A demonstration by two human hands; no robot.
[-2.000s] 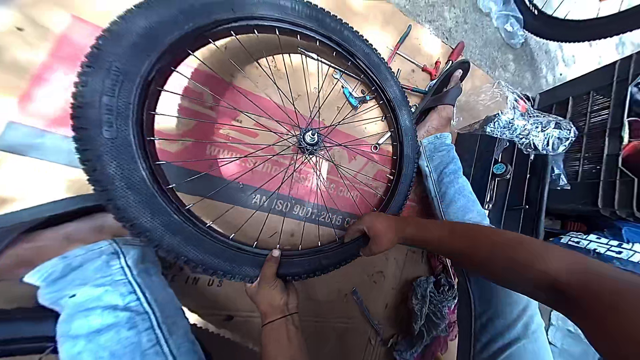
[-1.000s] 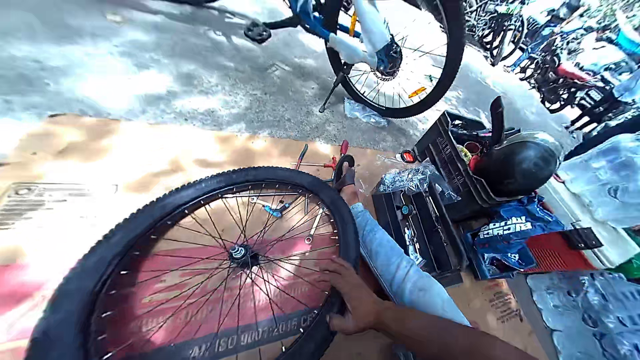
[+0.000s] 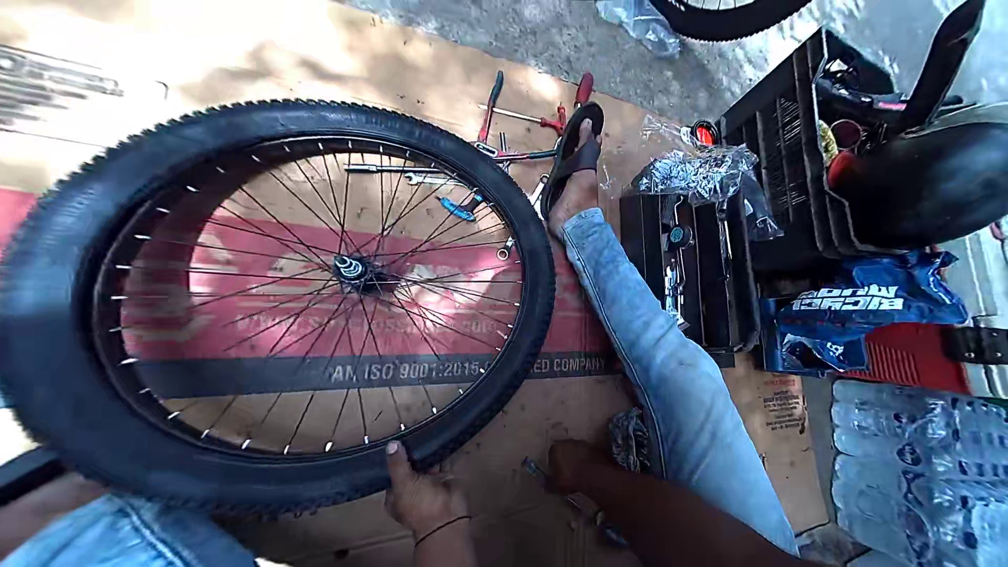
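My left hand (image 3: 425, 496) grips the near edge of a bicycle wheel's black knobby tire (image 3: 315, 484), thumb on top beside the rim. The wheel, with thin spokes and a central hub (image 3: 350, 269), is raised over printed cardboard. My right hand (image 3: 579, 466) is low, right of the wheel and apart from it, at a metal tool (image 3: 535, 468); whether the fingers hold it is unclear. A crumpled dark cloth (image 3: 628, 441) lies beside that hand. Past the wheel are a red-handled screwdriver (image 3: 551, 122), a blue-handled tool (image 3: 458, 209) and a wrench (image 3: 505, 250), partly seen through the spokes.
My sandalled foot (image 3: 579, 165) and jeans leg (image 3: 669, 354) extend along the wheel's right. Beyond them stand an open toolbox (image 3: 685, 276), a black crate (image 3: 776, 157), a blue plastic bag (image 3: 858, 303) and wrapped bottles (image 3: 917, 465). Another bicycle tire (image 3: 732, 24) is at the top.
My right hand has let go of the tire and moved down beside the dark cloth. The view has swung away and back. Two seconds ago both hands were on the tire.
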